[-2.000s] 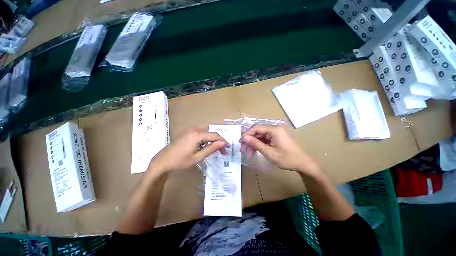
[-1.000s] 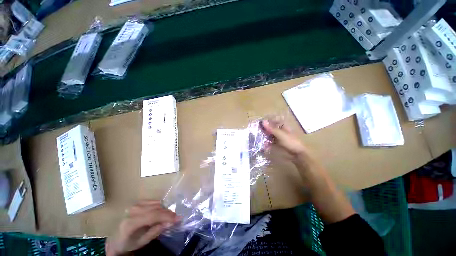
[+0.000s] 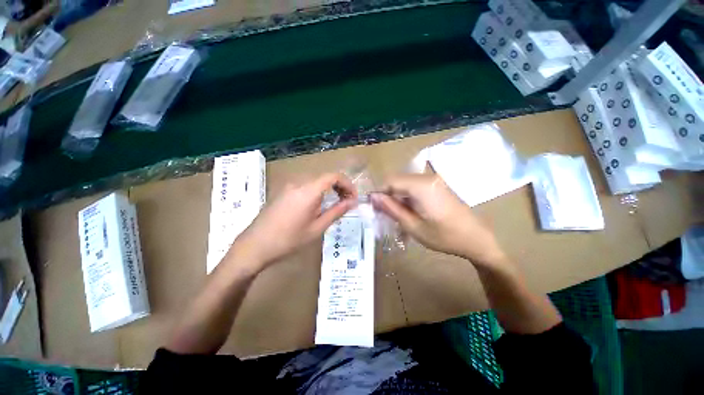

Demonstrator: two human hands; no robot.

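A white product box (image 3: 346, 289) lies upright in front of me on the cardboard bench cover, its printed face up. A clear plastic bag (image 3: 388, 230) is bunched at the far end of this box. My left hand (image 3: 305, 212) and my right hand (image 3: 432, 212) meet over that end, with the fingertips of both pinching the film. How far the bag covers the box cannot be told. A stack of empty bags (image 3: 480, 166) lies behind my right hand, and a smaller bag bundle (image 3: 567, 193) lies right of it.
A white box (image 3: 234, 204) lies partly behind my left forearm, and another white box (image 3: 112, 262) stands further left. Bagged boxes (image 3: 158, 85) lie on the green conveyor belt (image 3: 324, 77). Icon-sided boxes (image 3: 617, 131) are piled by the metal post (image 3: 610, 58). A green crate (image 3: 575, 332) sits below the bench.
My left hand has moved from the lower left up to the box's far end, and my right hand has closed in beside it. The film spread at lower left is gone.
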